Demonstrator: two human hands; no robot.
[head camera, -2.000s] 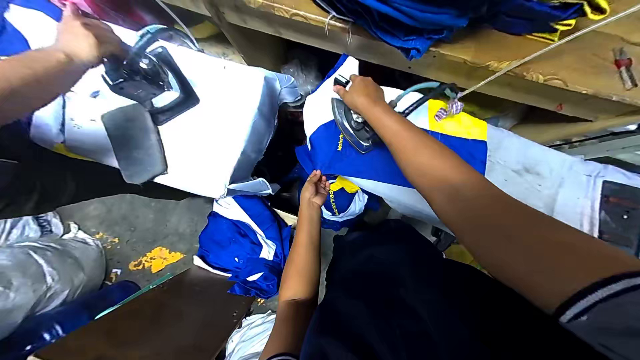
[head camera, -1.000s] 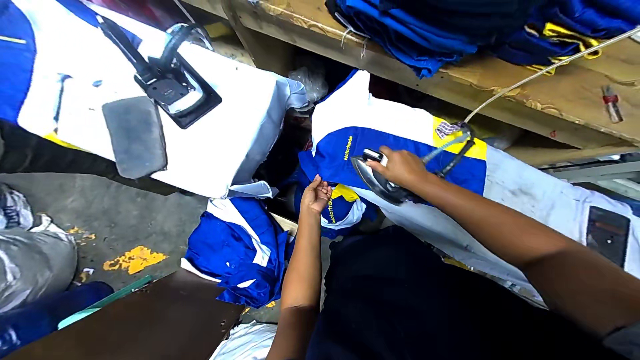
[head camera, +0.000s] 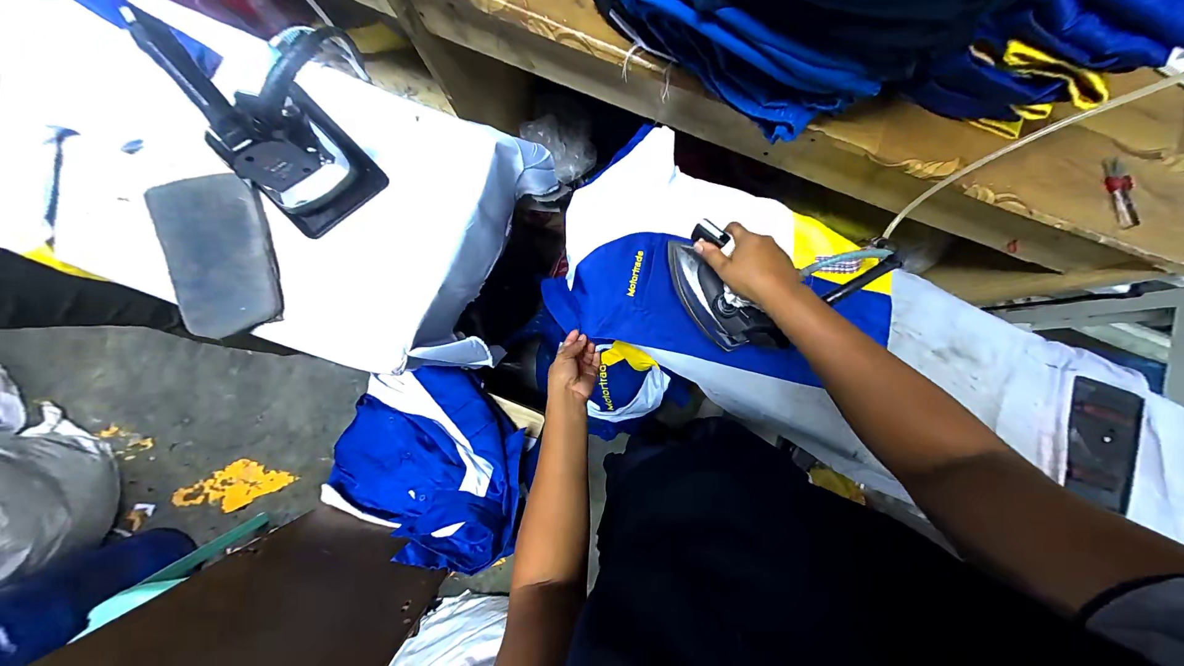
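Note:
A blue, white and yellow garment (head camera: 620, 277) lies over a narrow padded ironing board (head camera: 980, 342). My right hand (head camera: 754, 264) grips the handle of a clothes iron (head camera: 717, 301), whose soleplate rests on the blue part, right of the yellow lettering. My left hand (head camera: 573, 365) pinches the garment's near edge at the board's left end. Just below that hand hangs another blue, white and yellow piece (head camera: 629, 379) with lettering. Some of the fabric under my left fingers is hidden.
A second iron (head camera: 291, 171) stands on the white-covered board (head camera: 416, 194) at left, beside a grey pad (head camera: 215, 254). Blue garments (head camera: 435, 462) are heaped below. Folded clothes (head camera: 768, 55) lie on a wooden table (head camera: 1045, 176) with a small red-handled tool (head camera: 1119, 192). A dark iron rest (head camera: 1103, 444) lies at right.
The iron in my right hand moved right and down from near the white part, then slightly back up. Another person's hand and arm, on the left iron two seconds ago, are out of view.

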